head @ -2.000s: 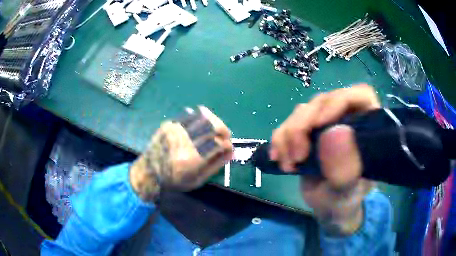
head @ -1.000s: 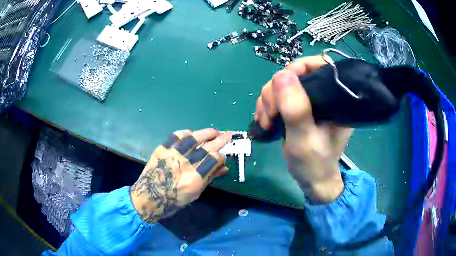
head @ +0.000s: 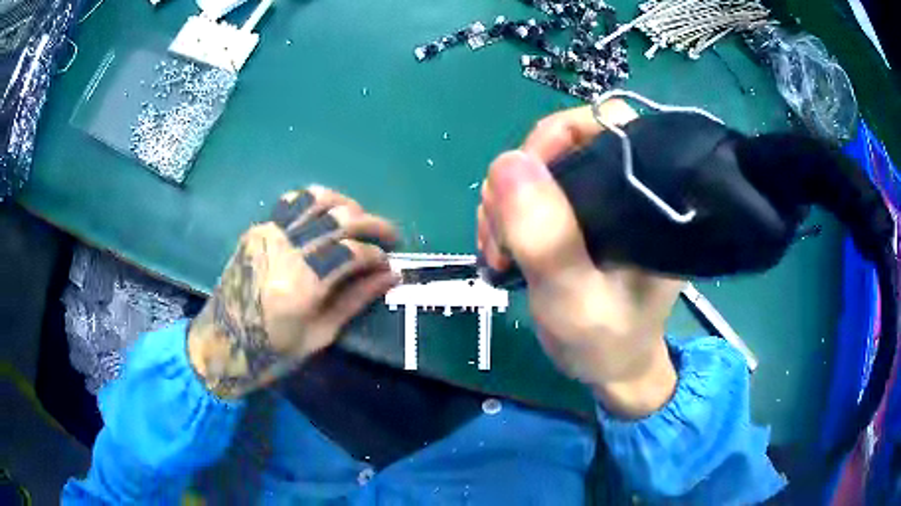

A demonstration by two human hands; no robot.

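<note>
A white plastic housing lies on the green mat in front of me, its two legs pointing toward me. A black strip lies along its upper part. My right hand holds the black electric screwdriver, with its metal hook on top. Its front end is over the housing's right end; the tip is hidden. My left hand, with grey tape on its fingers, is at the housing's left end. Its fingertips are blurred, so I cannot tell whether they touch or grip it.
A clear bag of small screws and more white housings lie at the upper left. Black modules, a cable bundle and crumpled clear film lie at the back. A slim silver blade lies right of my right hand.
My left hand has moved left, uncovering more of the housing, and both legs now show. The screwdriver is still in my right hand, over the right end. The view has shifted slightly.
</note>
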